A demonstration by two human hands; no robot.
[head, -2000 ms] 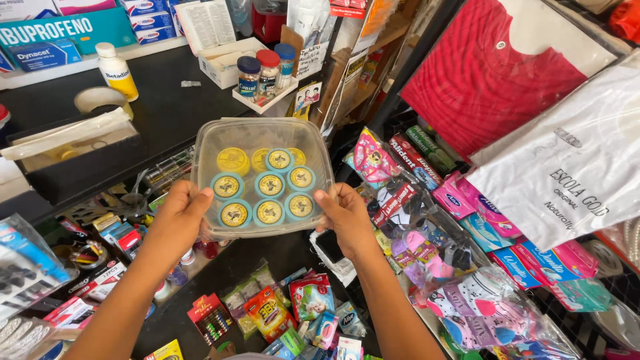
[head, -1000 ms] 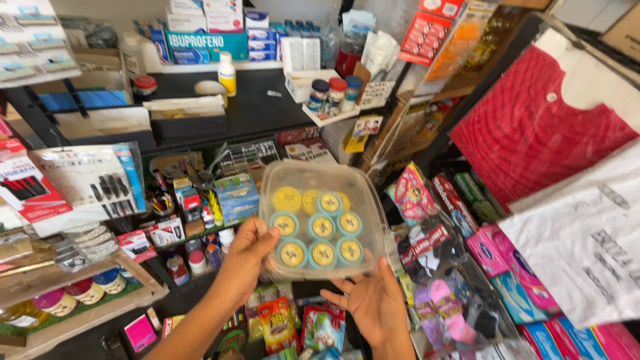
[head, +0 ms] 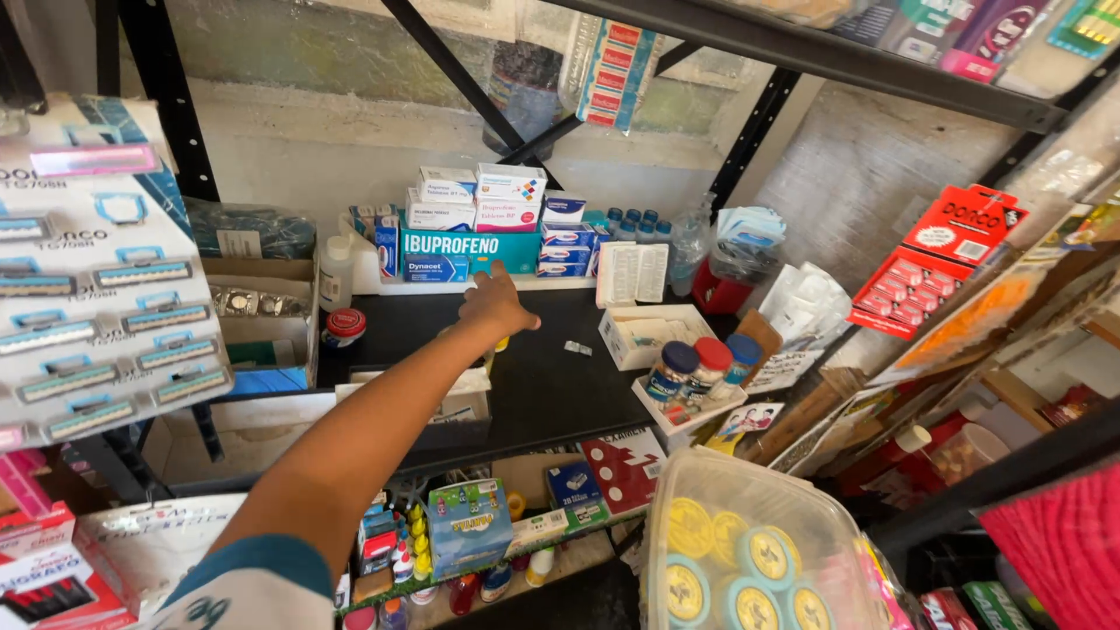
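My left hand [head: 497, 302] is stretched over the black shelf, fingers apart, just in front of a teal ibuprofen box [head: 516, 248] and a smaller Dynacet box [head: 436, 268]. Nothing shows in its grasp; a small yellow part of some item [head: 501, 345] peeks out under the wrist. At the lower right, a clear plastic tub [head: 669, 490] holds several round tins or jars [head: 759, 604], some yellow and some with light blue rims. The frame's bottom edge cuts off the tub. My right hand is out of view.
Medicine boxes [head: 510, 181] are stacked along the shelf's back. Right of my hand are an open white carton [head: 623, 354] and lidded jars [head: 710, 357]. Razor cards [head: 114, 289] hang at left; a metal shelf beam [head: 814, 61] crosses above. A red-lidded tin [head: 343, 327] stands left.
My left hand has left the tub and reached forward over the shelf. The tub now lies at the lower right of the view, which has turned up towards the shelf. My right hand has gone out of view.
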